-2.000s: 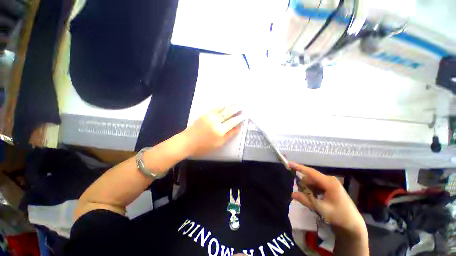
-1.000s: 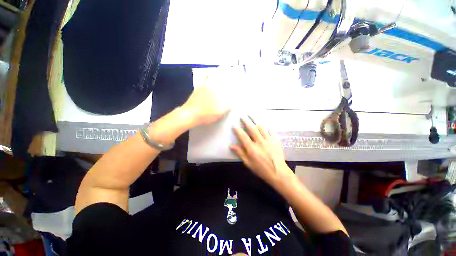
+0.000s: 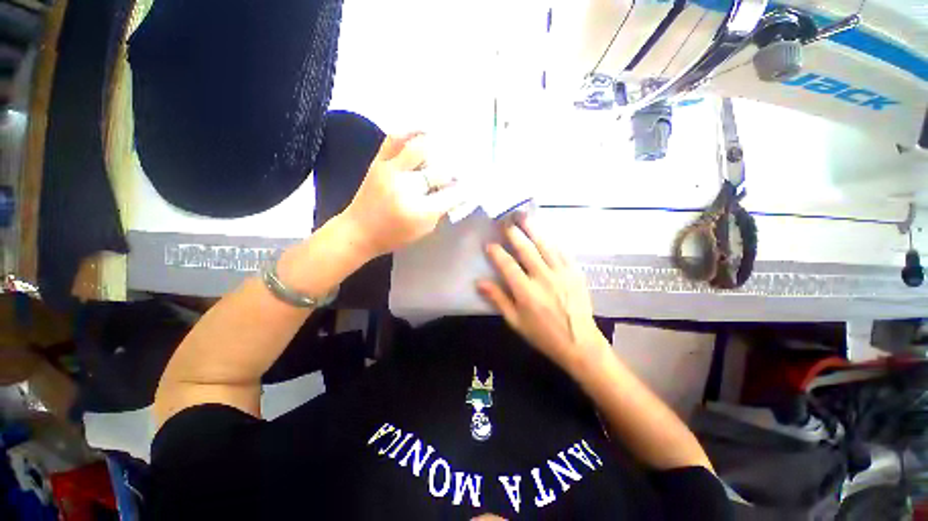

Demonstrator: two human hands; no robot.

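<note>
A white cloth piece (image 3: 438,280) lies at the table's front edge under both hands; its far part is lost in glare. My left hand (image 3: 405,193) has its fingers bent at the cloth's left part; whether it pinches the cloth is unclear. My right hand (image 3: 536,290) lies spread on the cloth's right part, fingertips beside a small dark strip (image 3: 514,209). A dark panel (image 3: 351,153) with a rounded far end lies left of and partly behind my left hand. The scissors (image 3: 718,239) lie on the table right of my right hand.
A tall dark stack of cut pieces (image 3: 229,112) with a rounded near end stands at the left. The white JACK machine head (image 3: 814,81) is at the upper right. A grey ruler strip (image 3: 651,280) runs along the front edge. More dark cloth hangs at the far left.
The scissors, in my right hand two seconds ago, now lie on the table. My right hand has moved onto the cloth. The dark panel's far end now shows rounded, and a small dark strip shows between the hands.
</note>
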